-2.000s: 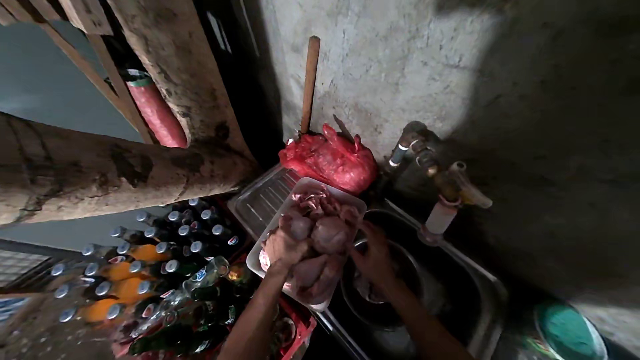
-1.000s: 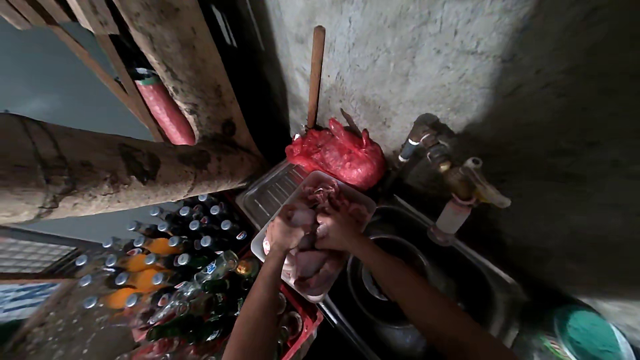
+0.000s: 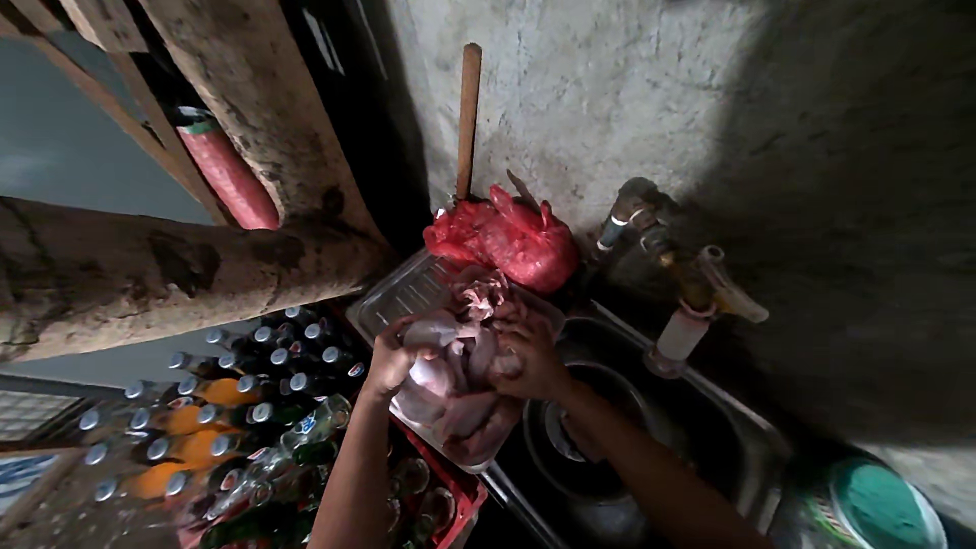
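A clear plastic container [image 3: 480, 461] heaped with raw meat pieces [image 3: 465, 408] rests across the left edge of the sink. My left hand [image 3: 396, 358] grips a pale piece of meat [image 3: 431, 333] at the heap's left side. At the right side, the fingers of my right hand [image 3: 530, 358] curl round another piece [image 3: 505, 364]. Paler, ragged pieces [image 3: 484, 293] lie at the far end of the container. Just behind it sits a knotted red plastic bag [image 3: 526, 244]. A round metal pot [image 3: 637, 400] stands in the sink beneath my right forearm.
A tap [image 3: 679, 282] juts from the concrete wall [image 3: 595, 91] above the sink [image 3: 732, 404]. A wooden handle [image 3: 469, 122] leans on the wall. Many capped bottles [image 3: 252, 381] and a red crate [image 3: 465, 507] are at left. A green-topped tub [image 3: 877, 503] is at lower right. Wooden beams [image 3: 175, 274] cross the upper left.
My right hand was over the pot two seconds ago, then among the meat one second ago. Both hands have since moved apart to opposite sides of the heap.
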